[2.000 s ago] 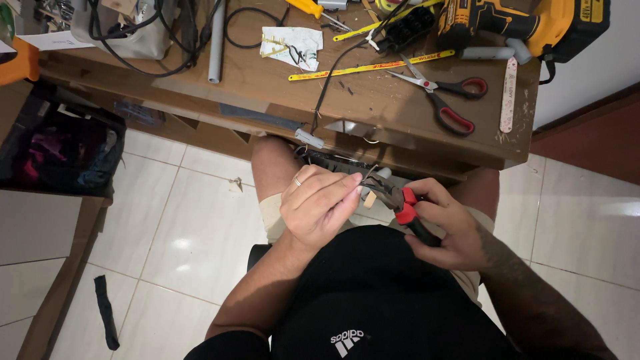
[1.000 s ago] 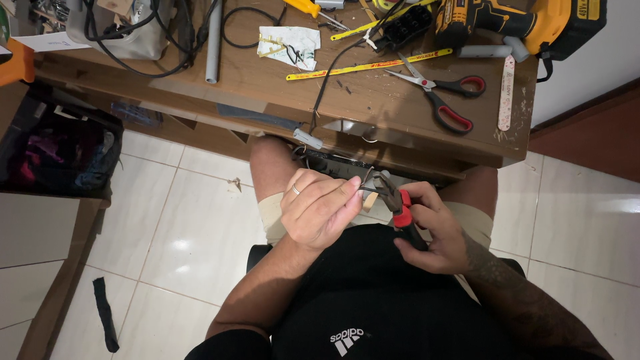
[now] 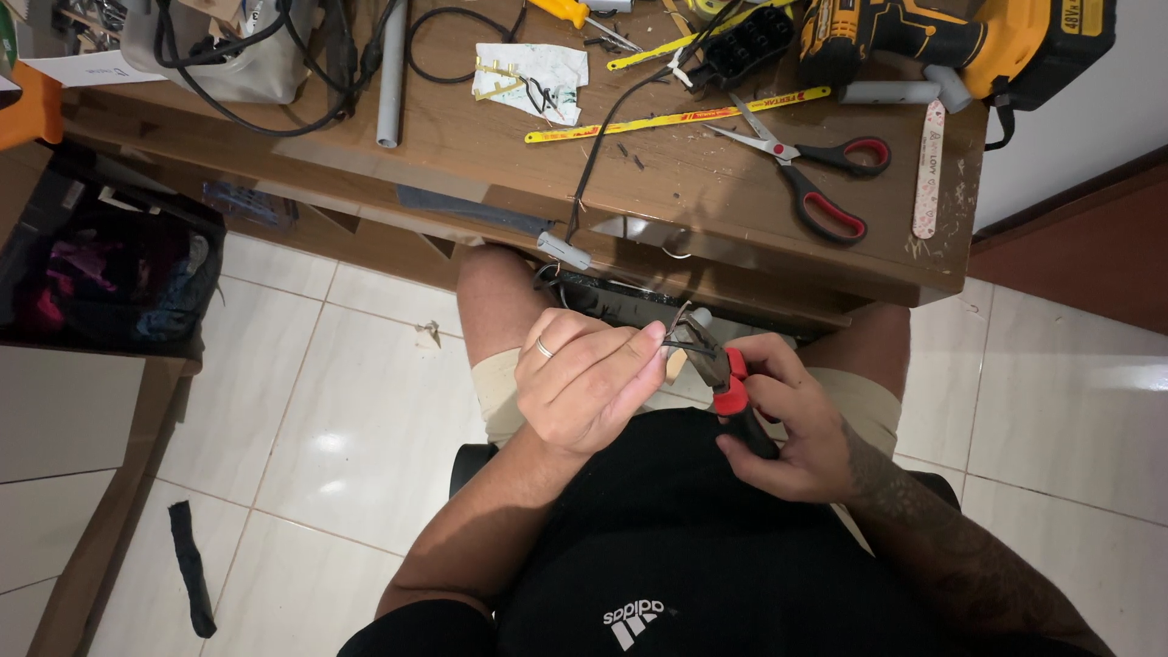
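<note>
My left hand (image 3: 589,379), with a ring on one finger, pinches a thin dark wire (image 3: 680,345) between thumb and fingertips above my lap. My right hand (image 3: 794,420) grips pliers (image 3: 730,392) with red and black handles, their metal jaws at the wire. Whether the jaws are closed on it I cannot tell. Behind the jaws a small grey piece (image 3: 701,318) and a light tan piece (image 3: 676,365) partly show. A black cable (image 3: 607,123) runs down over the desk edge to a short grey tube (image 3: 564,250) with wire ends below it.
On the wooden desk (image 3: 493,173) lie scissors (image 3: 794,160), yellow hacksaw blades (image 3: 675,119), a screwdriver (image 3: 570,11), a nail file (image 3: 929,169), a grey pipe (image 3: 392,78), paper with brass strips (image 3: 557,68) and a yellow cordless power tool (image 3: 912,36). A plastic bin (image 3: 265,64) holds cables. A black strip (image 3: 190,566) lies on the tiles.
Over the last two seconds the pliers have turned slightly in my right hand, their jaws staying near the wire. My left hand keeps its pinch.
</note>
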